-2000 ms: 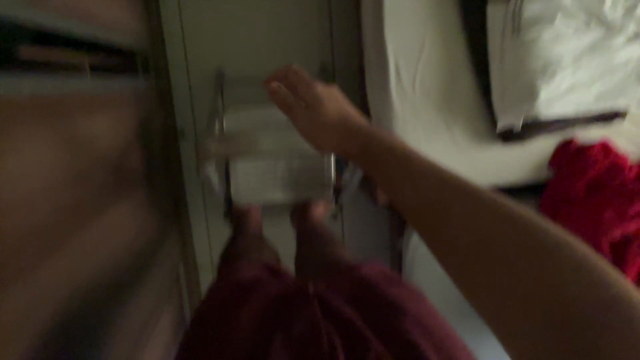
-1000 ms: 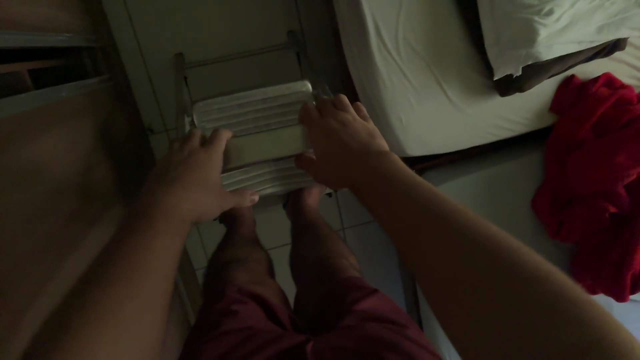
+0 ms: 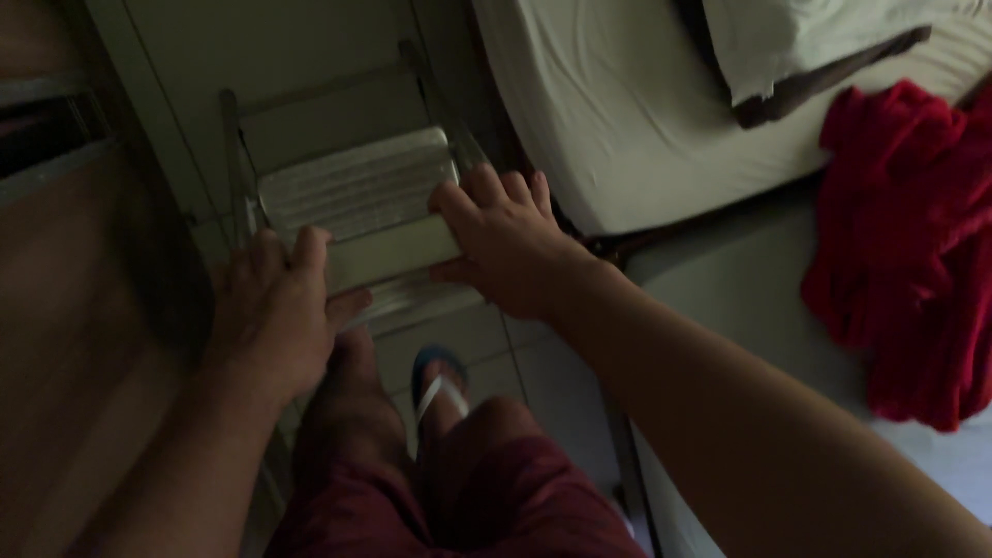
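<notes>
A metal folding step stool (image 3: pixel 356 190) with ribbed treads stands on the tiled floor in front of my legs. Both hands rest at the two ends of its pale top piece (image 3: pixel 391 249). My left hand (image 3: pixel 283 310) holds the left end, thumb on the near side and fingers on the far side. At the right end, my right hand (image 3: pixel 504 240) grips in the same way. Part of the stool's sides is hidden by my hands. One foot in a flip-flop (image 3: pixel 440 391) shows on the floor below the stool.
Beds or mattresses with light sheets (image 3: pixel 620 147) are on the right, with a pillow (image 3: pixel 790 46) and a red cloth (image 3: pixel 907 256). A brown wooden surface (image 3: pixel 70 310) runs along the left. A pale door or panel (image 3: pixel 310 39) lies beyond the stool.
Two seconds ago only one arm was in view, reaching over the stool; now both hands are on it. Since one second ago, one foot has moved back from the stool.
</notes>
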